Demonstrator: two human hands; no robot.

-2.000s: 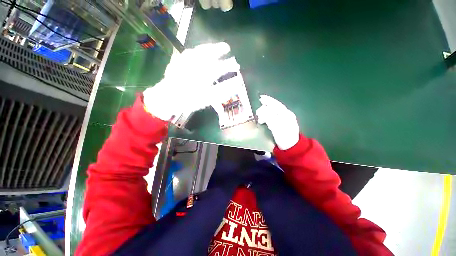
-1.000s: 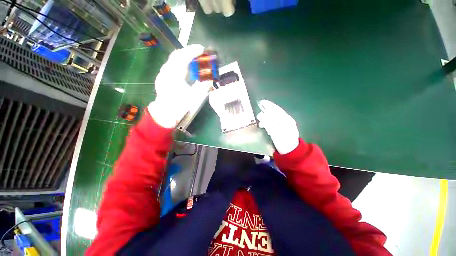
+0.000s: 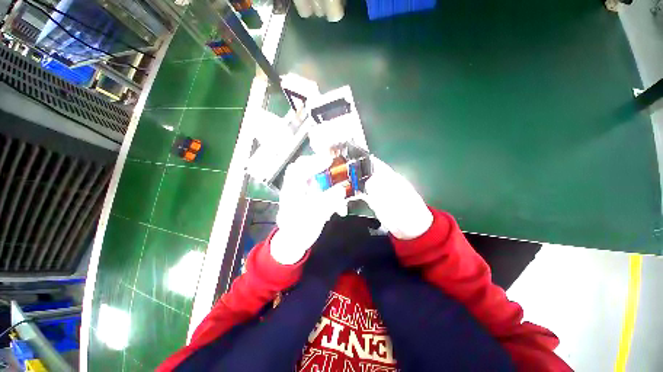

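Note:
A small electrical unit, black with orange bands and a blue face, is held between both gloved hands at the bench's front edge. My left hand, in a white glove, grips its left side. My right hand, also in a white glove, has its fingertips on its right side. The pale assembly fixture with a dark rectangular opening lies just beyond the hands, its near part hidden by the unit and hands. A second pale fixture lies angled to the left of it.
The green belt conveyor runs along the left, carrying an orange and black unit and another farther up. A blue bin and pale cylinders stand at the green bench's far side. A metal bar crosses above the fixtures.
My left hand has brought the unit from above the fixture towards my body. My right hand has moved left and closed on it. The unit on the conveyor has barely shifted since one second ago.

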